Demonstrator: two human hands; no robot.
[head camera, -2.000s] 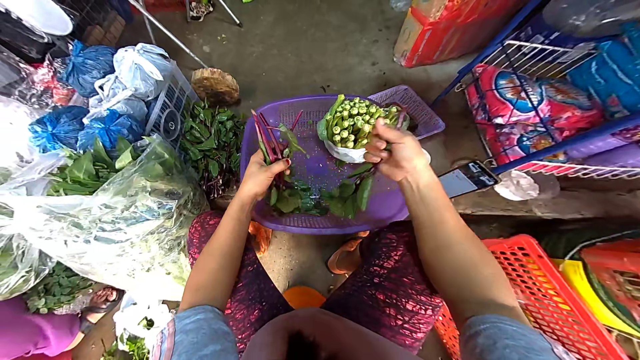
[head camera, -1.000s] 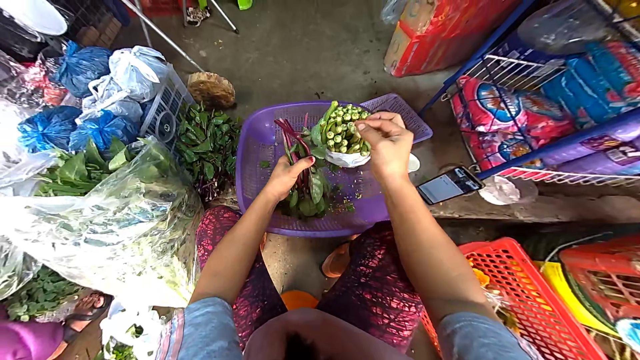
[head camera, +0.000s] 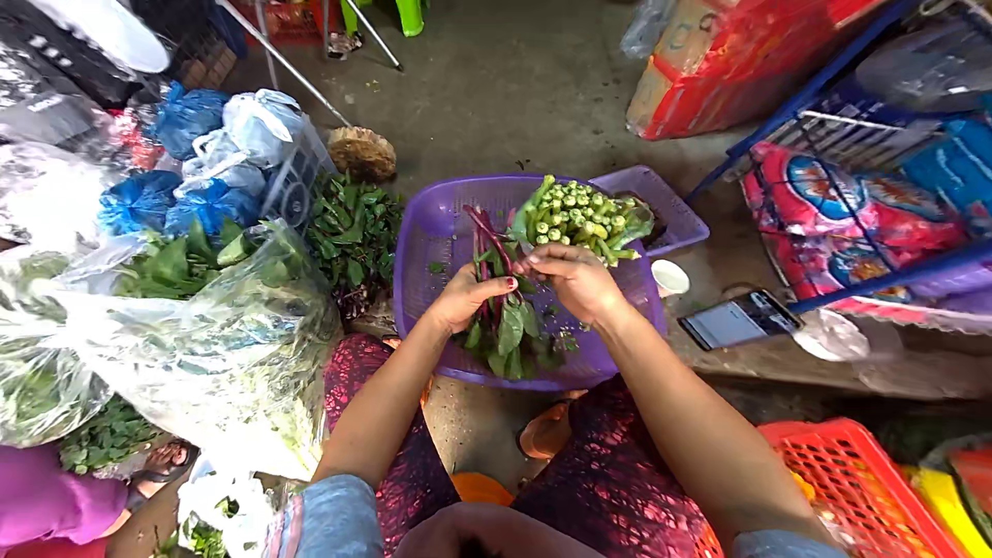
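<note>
My left hand (head camera: 474, 297) grips a bunch of leafy greens with purple-red stems (head camera: 510, 325), thumb across the stems and leaves hanging down. Close beside it, my right hand (head camera: 570, 277) has its thumb and fingertips drawn together at the bunch's edge; whether something thin is pinched there is unclear. Both hands are over a purple plastic basket (head camera: 418, 263) above my lap. Inside its back right part lies a bundle of green okra-like pods (head camera: 577, 217), wrapped round with leaves. Small leaf scraps dot the basket's bottom.
A smaller purple basket (head camera: 682, 225) sits behind. Rightward are a white cup (head camera: 670, 277), a phone (head camera: 736, 319), a wire rack with pink packets (head camera: 814, 217) and a red crate (head camera: 845, 465). Leftward are piled greens (head camera: 356, 232), bagged vegetables (head camera: 194, 333) and a seated person's purple clothing (head camera: 54, 496).
My right hand has come down and left from above the pods to the stems in my left hand. Two seconds ago, leaves hung below my right hand; that is not seen now.
</note>
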